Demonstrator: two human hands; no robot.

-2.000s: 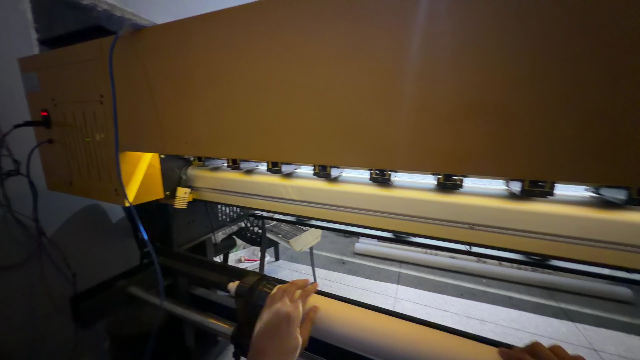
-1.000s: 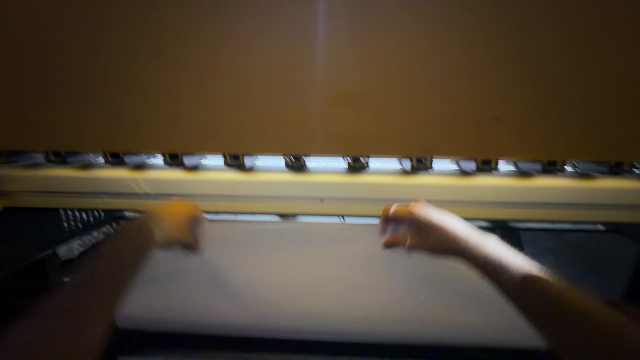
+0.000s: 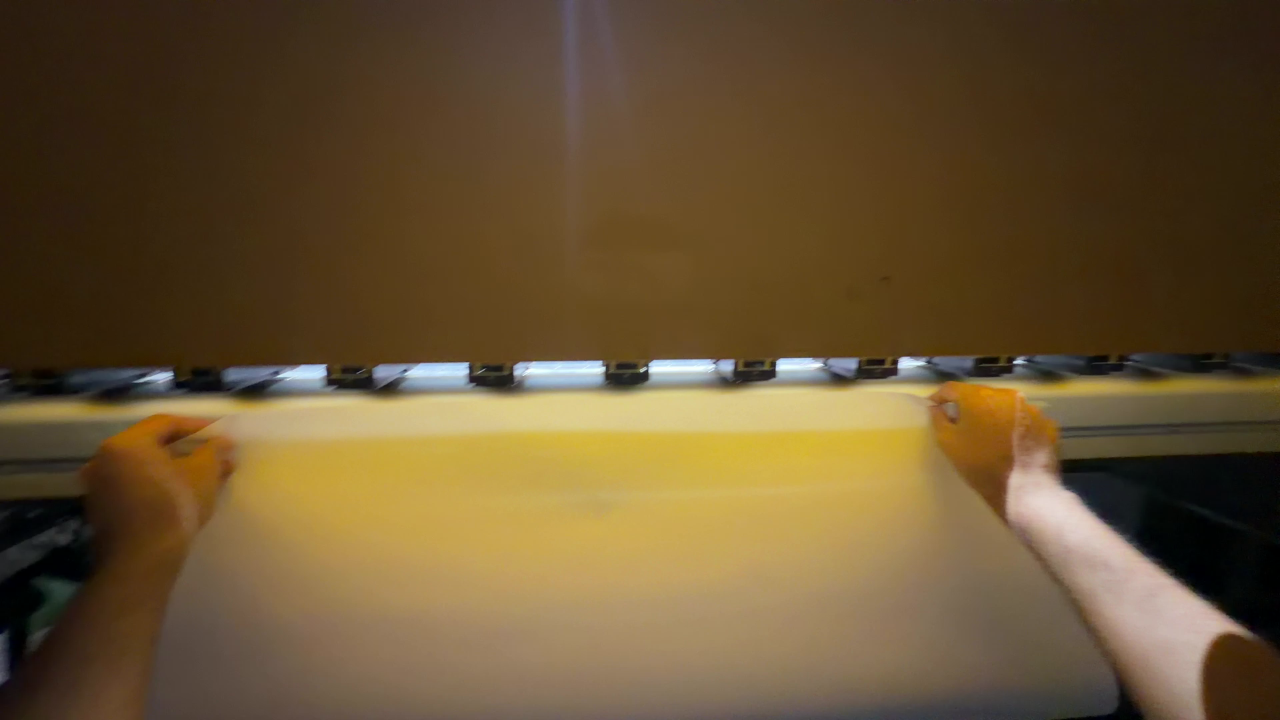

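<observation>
A wide pale sheet of roll media [image 3: 600, 560] spans the middle of the head view, its upper edge lying at the feed slot of a large-format printer. My left hand [image 3: 160, 470] pinches the sheet's upper left corner between thumb and fingers. At the upper right corner, my right hand [image 3: 990, 430] grips the sheet's edge with bent fingers. Both hands are level with the printer's pale feed plate [image 3: 1160, 410]. The sheet hangs down between my forearms, and its lower end runs out of view.
The printer's broad brown cover panel [image 3: 640, 180] fills the upper half. Under its lower edge sits a row of black pinch-roller mounts [image 3: 628, 373], with light showing between them. Dark parts of the machine lie below the feed plate on both sides.
The sheet's upper edge and both hands have moved up to the feed slot, and the hands are wider apart. Two seconds ago my left hand was at the roll. The view has swung to face the printer.
</observation>
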